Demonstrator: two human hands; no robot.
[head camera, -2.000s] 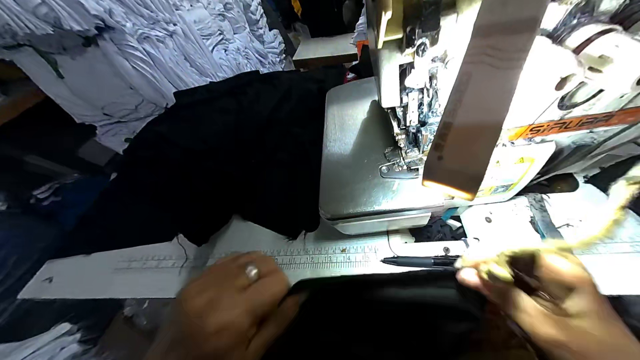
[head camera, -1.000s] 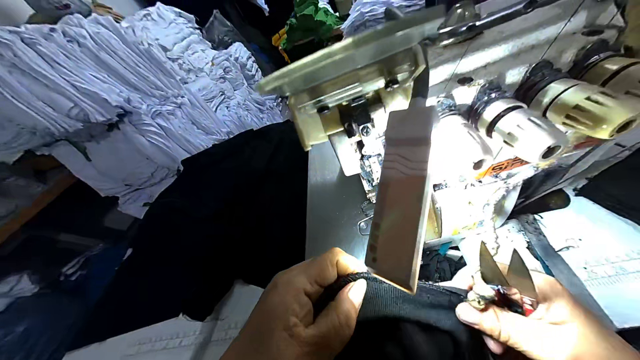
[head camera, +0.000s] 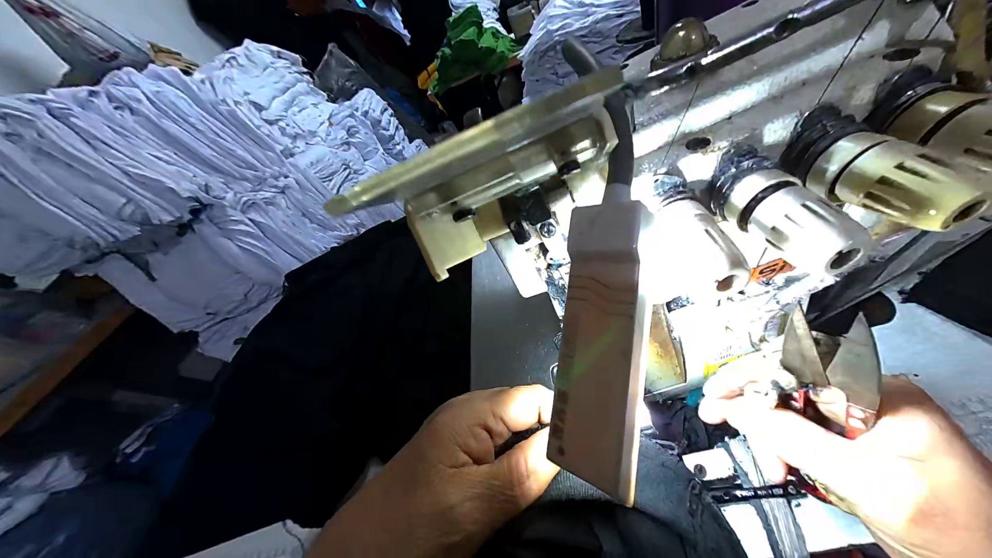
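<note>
My left hand (head camera: 473, 465) pinches the edge of a black fabric piece (head camera: 604, 511) between thumb and fingers, low in the middle of the view. My right hand (head camera: 845, 449) holds thread snips (head camera: 829, 364) with red on the handles, blades apart and pointing up. The snips are right of the black fabric. Behind both hands stands an overlock sewing machine (head camera: 511, 186) with several tension dials (head camera: 798, 217). A lamp bar (head camera: 601, 349) hangs in front of it and hides the needle area. A black pen (head camera: 756, 493) lies beneath my right hand.
More black cloth (head camera: 341, 372) lies left of the machine's metal plate (head camera: 508, 333). Large stacks of white fabric pieces (head camera: 194, 178) fill the left side. Green cloth (head camera: 473, 46) is at the back. A wooden edge (head camera: 70, 364) runs along the far left.
The view has moved closer to the machine's head since the oldest frame. My left hand now pinches the fabric edge, where it was blurred two seconds ago. The snips' blades show apart in the last two frames.
</note>
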